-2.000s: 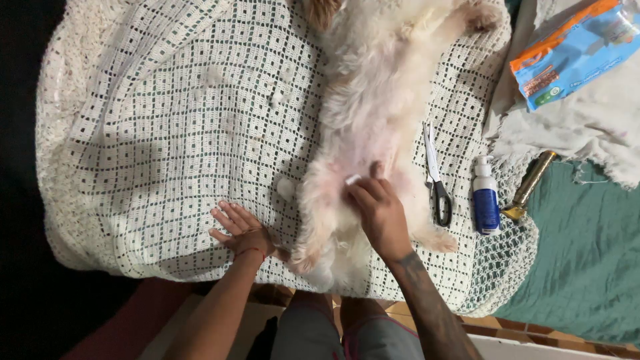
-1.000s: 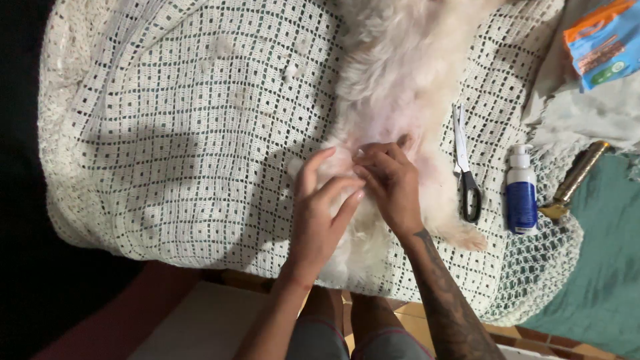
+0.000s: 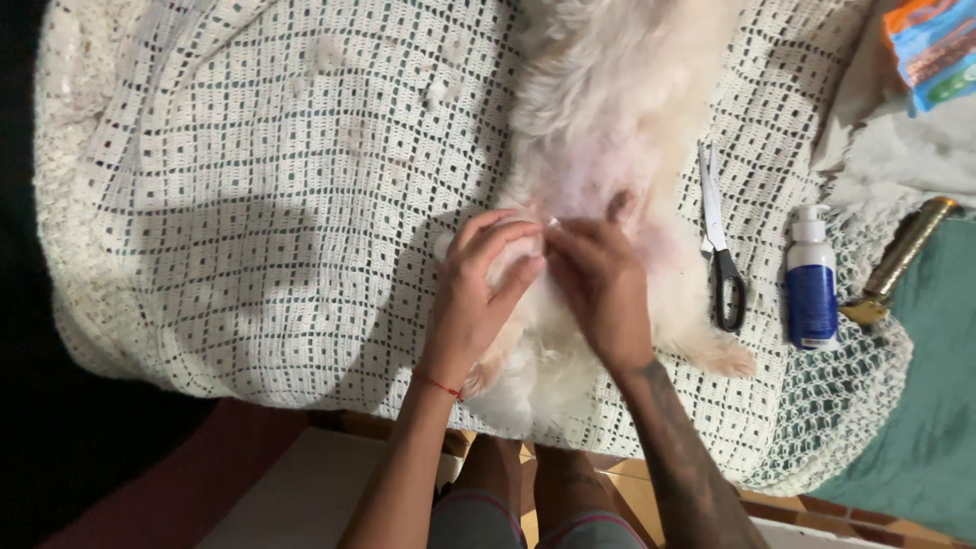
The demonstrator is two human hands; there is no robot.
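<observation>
A light-furred dog point(image 3: 602, 130) lies belly up on a white crocheted blanket point(image 3: 252, 152), its head out of view. My left hand point(image 3: 484, 282) rests on the inner side of its hind leg at the left, fingers curved and thumb tip near the index finger. Close against those fingertips, my right hand point(image 3: 598, 282) pinches a small white thing point(image 3: 553, 223) over the lower belly. What the white thing is cannot be made out. Scissors with black handles point(image 3: 729, 293) lie to the right of the dog, beside a white pump bottle with a blue label point(image 3: 811, 293).
Right of the bottle lies a gold-coloured cylindrical tool point(image 3: 907, 252). A blue and orange packet point(image 3: 934, 53) sits on pale cloth point(image 3: 907, 152) at the upper right. Small tufts of fur point(image 3: 441, 93) are scattered on the blanket. The blanket's front edge is above my legs.
My left hand has moved from the blanket beside the hind leg onto the dog, meeting my right hand. My right hand stays at the lower belly. The view has shifted somewhat.
</observation>
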